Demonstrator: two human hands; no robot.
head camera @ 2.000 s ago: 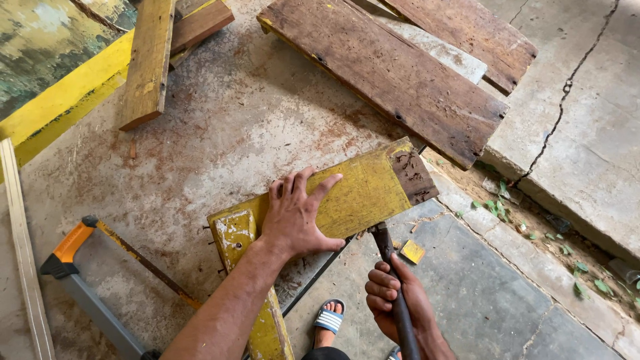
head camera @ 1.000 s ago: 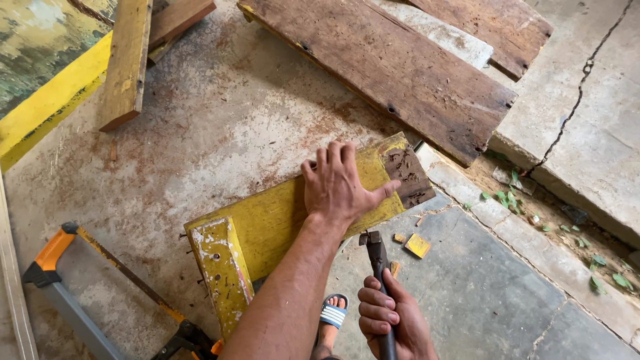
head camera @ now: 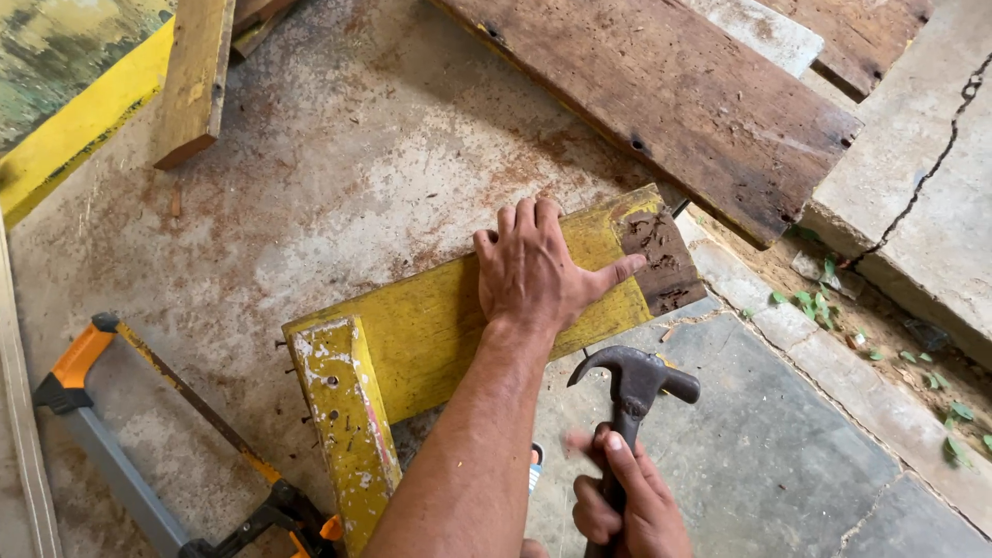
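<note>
My left hand point(head camera: 531, 271) lies spread over the yellow-painted wooden board point(head camera: 434, 325), its thumb reaching toward the bare, worm-eaten brown end. A second yellow piece point(head camera: 341, 418) with chipped paint and nail heads crosses the board's left end, where nails stick out. Just below the board, my right hand point(head camera: 632, 496) grips the handle of a claw hammer point(head camera: 635, 380), whose claw points left. Between the hammer head and the board's lower edge a thin nail or rod end shows.
A hacksaw point(head camera: 116, 465) with orange and grey frame lies at lower left. Long weathered planks point(head camera: 659, 93) lie at the top right, near a cracked concrete ledge point(head camera: 914, 194). Another board point(head camera: 194, 85) and a yellow-edged painted surface point(head camera: 85, 116) are at upper left.
The hammer has turned in my right hand, so its claw now points left. My left hand has moved along the board toward its worm-eaten end since the oldest frame.
</note>
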